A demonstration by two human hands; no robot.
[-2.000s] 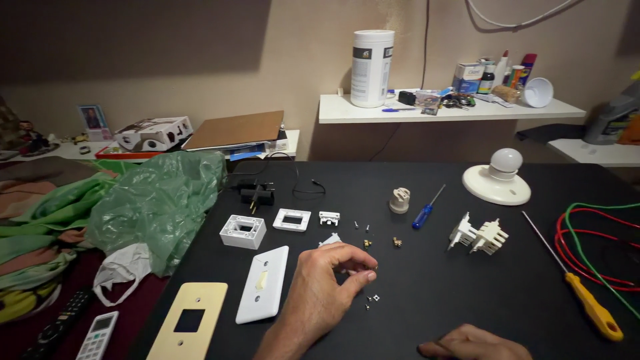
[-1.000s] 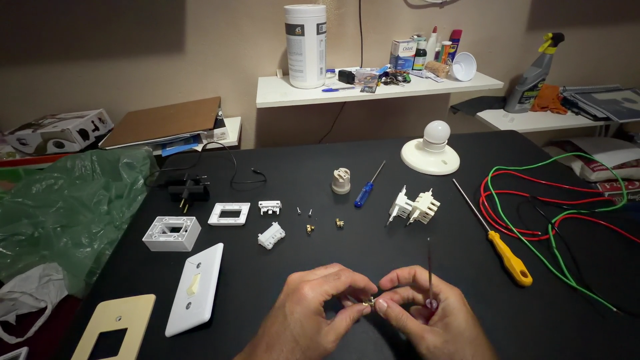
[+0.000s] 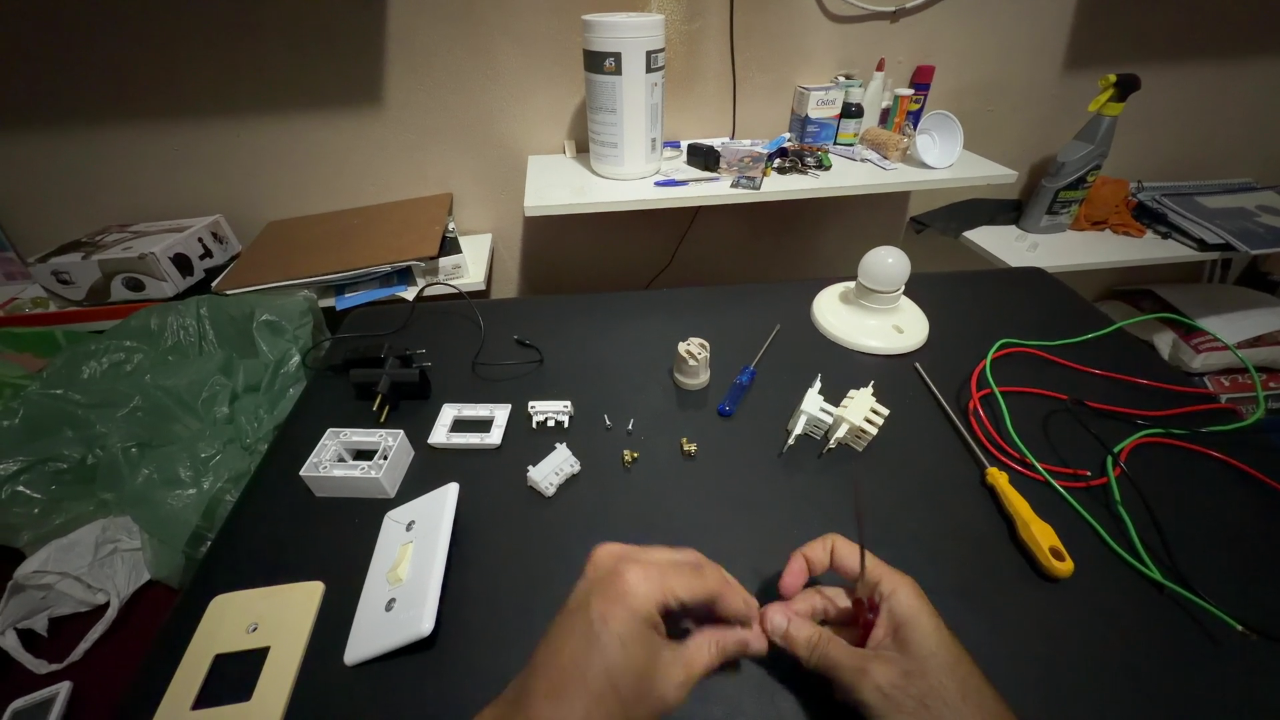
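At the lower middle, my left hand [image 3: 650, 625] pinches something too small and covered to make out, its fingertips meeting those of my right hand [image 3: 860, 630]. A thin screwdriver with a red handle [image 3: 864, 612] is held in the right hand, shaft pointing up. Beyond the hands lie brass terminal pieces [image 3: 688, 448], small screws [image 3: 608, 422], a white switch module [image 3: 553, 470] and a white bracket piece [image 3: 550, 413]. A white frame [image 3: 440, 440] and a white surface-mount box [image 3: 355, 482] sit left of them. A white switch plate [image 3: 425, 560] lies left of my left hand.
A beige wall plate [image 3: 290, 620] lies front left. Farther back are a lamp socket [image 3: 691, 364], a blue screwdriver [image 3: 737, 390], plug-like modules [image 3: 856, 417] and a bulb on a round base [image 3: 870, 325]. A yellow-handled screwdriver [image 3: 1030, 525] and coiled wires [image 3: 1130, 500] lie right.
Two seconds ago the left hand was pinching above the table and the right lay low without the screwdriver visible. Both hands are now together, the right holding the red-handled screwdriver.
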